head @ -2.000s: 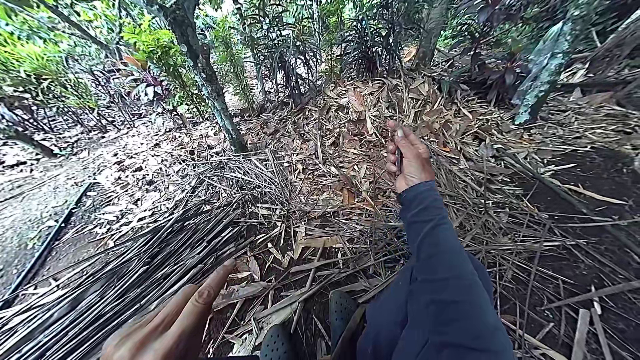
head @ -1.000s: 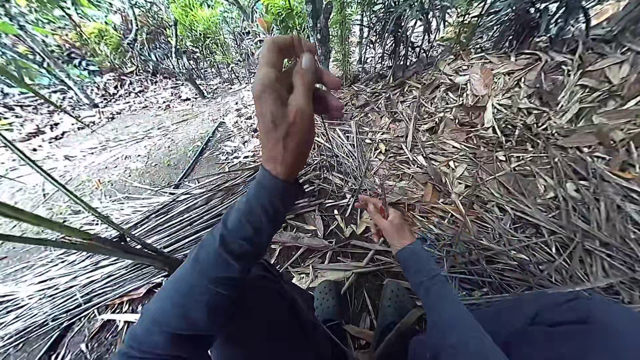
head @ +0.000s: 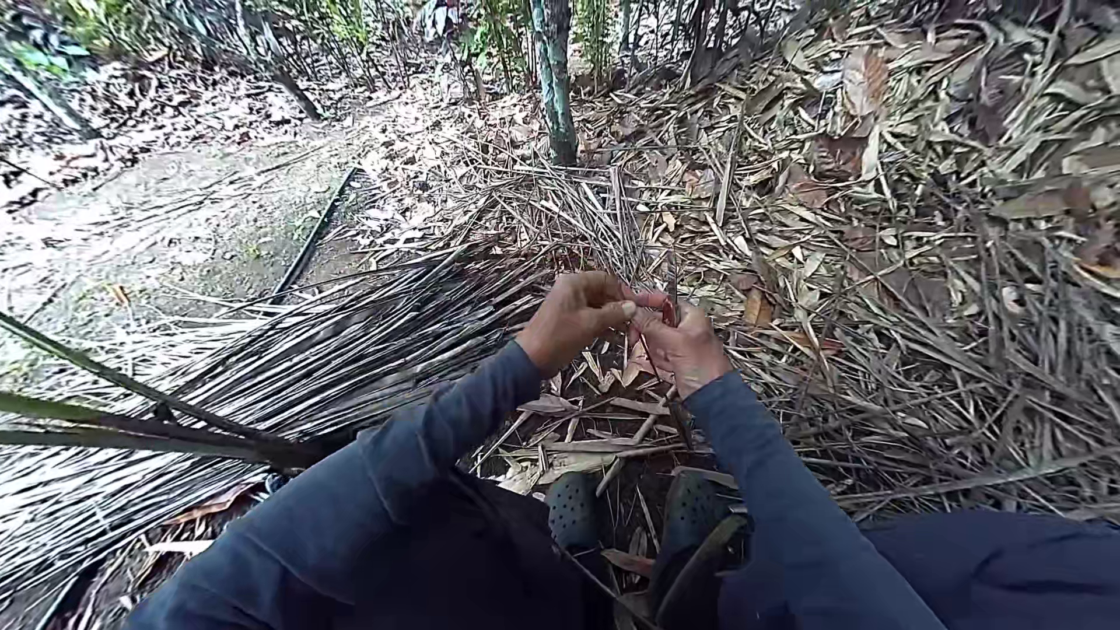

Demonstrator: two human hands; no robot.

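Observation:
My left hand (head: 579,319) and my right hand (head: 681,343) meet in front of me, above the littered ground, with their fingertips together. A thin dark strip (head: 649,357), perhaps a leaf rib or a blade, shows at the right hand's fingers and runs down below them. Both hands have curled fingers; what the left fingertips pinch is too small to tell. Left of the hands lies a large bundle of long, thin dry palm ribs (head: 376,341). Beneath the hands are dry leaves and broken stalks.
My perforated clogs (head: 573,507) stand on the leaf litter. A slim tree trunk (head: 553,87) rises ahead, and a black hose (head: 317,236) lies at the left. Green stalks (head: 114,429) reach in from the left edge. Dry stalks (head: 962,376) cover the right side.
My left hand was raised high a second ago and has come down to meet my right hand. The view has shifted between frames.

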